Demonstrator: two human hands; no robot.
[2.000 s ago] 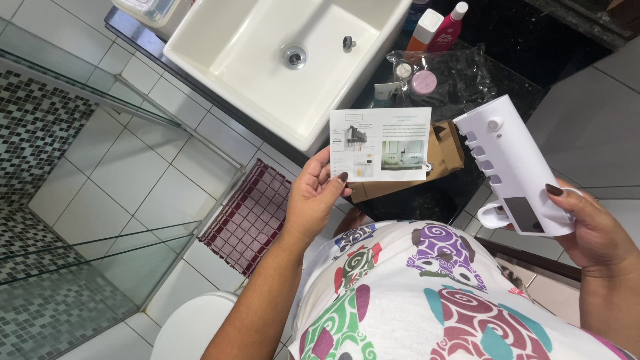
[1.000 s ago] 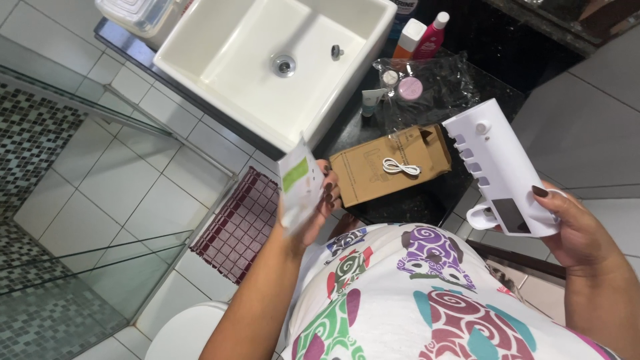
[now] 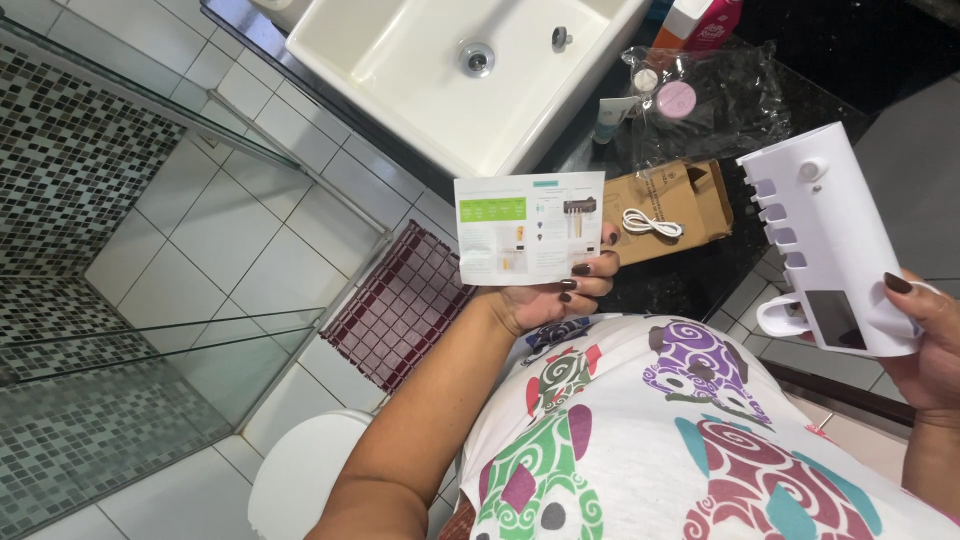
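My left hand holds a printed instruction leaflet by its right and lower edge, with a green table and small pictures facing up. At the right, my right hand grips the lower end of a white plastic toothbrush holder, which has a row of slots, a dark panel and a small loop-shaped part at its side. Between the two hands, a coiled white cable lies on a flattened-looking brown cardboard box on the dark counter; the leaflet overlaps the box's left end.
A white sink with a metal drain lies ahead. Beside it on the black stone counter are a clear plastic bag, a pink round lid, a small tube and bottles. A glass shower panel, checked mat and white toilet lid are at left.
The leaflet in my left hand has been turned over: its other printed side now faces up, after being tilted edge-on one second ago. My right hand keeps hold of the white holder.
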